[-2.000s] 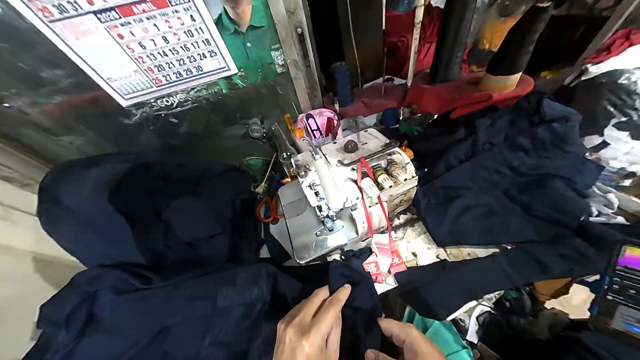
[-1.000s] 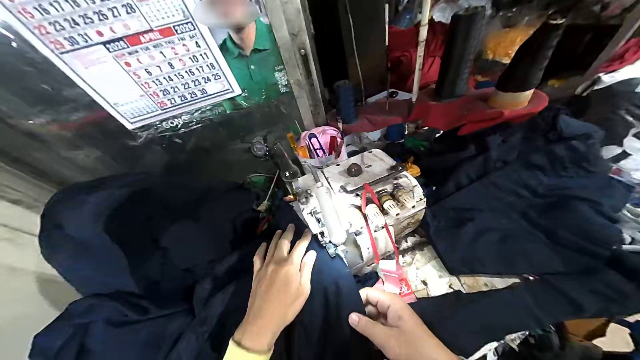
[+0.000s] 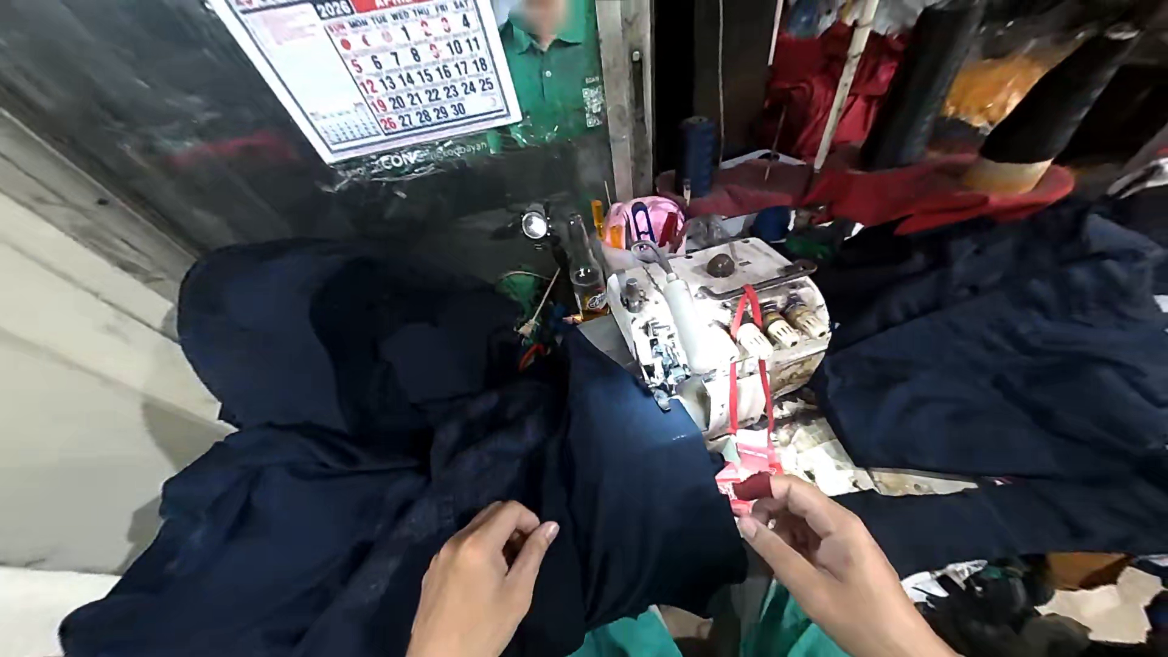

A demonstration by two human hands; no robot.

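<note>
Navy fabric lies under the presser-foot area of a white overlock sewing machine and spreads left in loose folds. My left hand rests low over these folds, thumb and index finger curled close together; whether cloth is pinched between them is not clear. At the fabric's right edge is my right hand, its thumb near that edge. A small dark red piece shows at the index fingertip; its hold is unclear. A red cord with a pink-and-white tag hangs down the machine's front.
More navy cloth is heaped on the right. Behind the machine stand a pink container, a glass bottle and a navy thread spool. Large dark thread cones stand at the back right. A calendar hangs at upper left.
My left hand, spread flat on the cloth near the machine one second ago, has drawn back toward me and curled. The dark red piece now shows at my right fingertips.
</note>
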